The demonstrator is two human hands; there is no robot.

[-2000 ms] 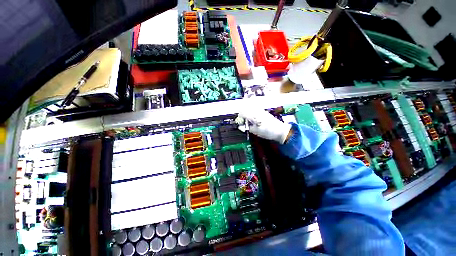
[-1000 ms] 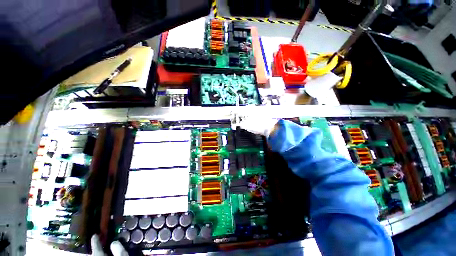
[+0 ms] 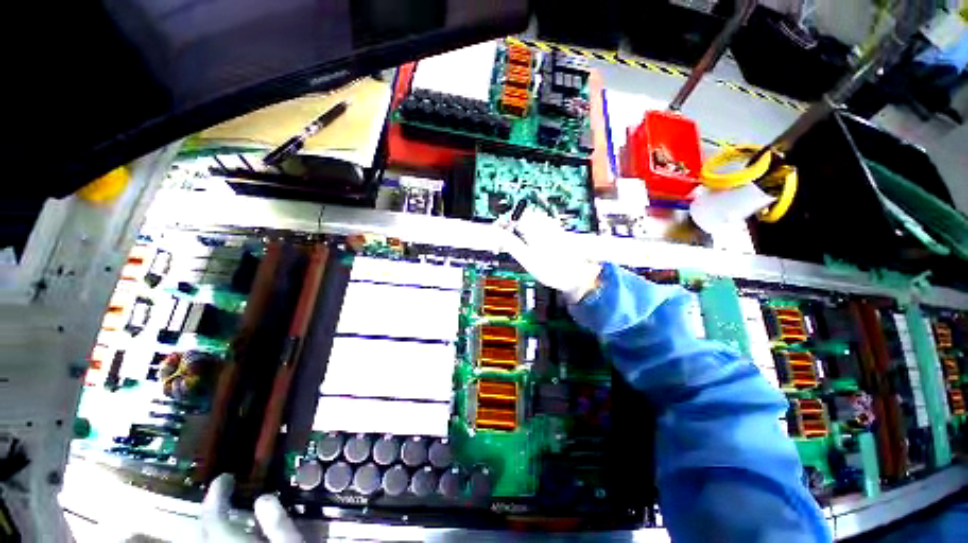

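Observation:
A circuit board point(image 3: 531, 445) lies in its carrier, with white blocks point(image 3: 391, 342), orange coils point(image 3: 497, 348) and black capacitors point(image 3: 395, 467). My gloved right hand point(image 3: 552, 252) reaches over the rail to the near edge of the black parts tray of green pieces point(image 3: 531, 180). Its fingertips are bright and blurred, so I cannot tell whether they hold anything. My gloved left hand point(image 3: 246, 518) is at the bottom edge, partly cut off, with its fingers apart at the near end of the brown carrier bars point(image 3: 287, 371).
Behind the metal rail point(image 3: 456, 227) are another board point(image 3: 541, 133), a red bin point(image 3: 667, 154), yellow loops point(image 3: 738, 168), a notebook with a pen point(image 3: 308, 133) and a black tote point(image 3: 849, 191). More boards lie left and right. A dark monitor overhangs the upper left.
My right hand has moved from the board's far edge across the rail to the parts tray. My left hand has come into view at the bottom. The view has shifted left.

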